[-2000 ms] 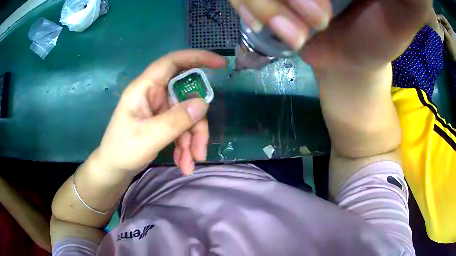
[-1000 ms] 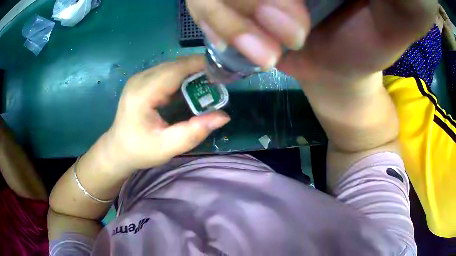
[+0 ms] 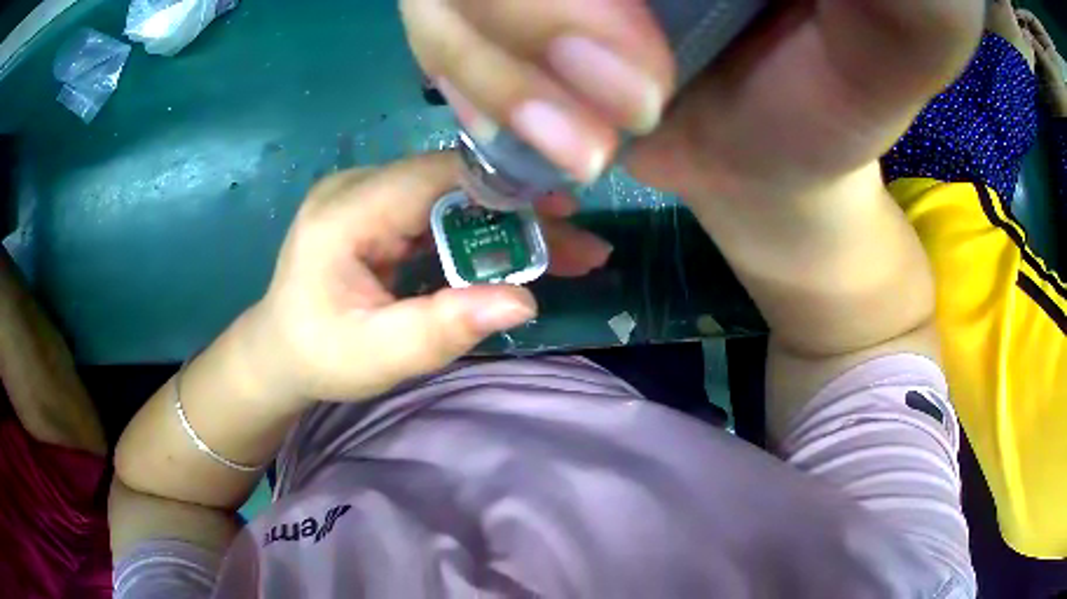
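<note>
My left hand [image 3: 380, 281] holds a small rounded-square housing [image 3: 536, 264] with a white rim between thumb and fingers. A green circuit board [image 3: 477, 242] with a pale component sits inside the rim. My right hand [image 3: 702, 105] is wrapped around a thick grey electric screwdriver [image 3: 708, 35], tilted down to the left. Its nose [image 3: 503, 170] is over the upper edge of the housing. The bit and any screw are hidden or blurred, so I cannot tell whether the bit touches the board.
A crumpled white plastic bag [image 3: 176, 21] and a clear wrapper [image 3: 91, 73] lie at the upper left of the green bench [image 3: 152, 222]. Pale scraps [image 3: 621, 325] lie near the front edge. Parts of people show at both sides, including a yellow garment [image 3: 983, 339].
My right hand and the screwdriver have moved left and down over the housing. My left hand has shifted the housing right and slightly down. The black perforated tray is now almost wholly hidden.
</note>
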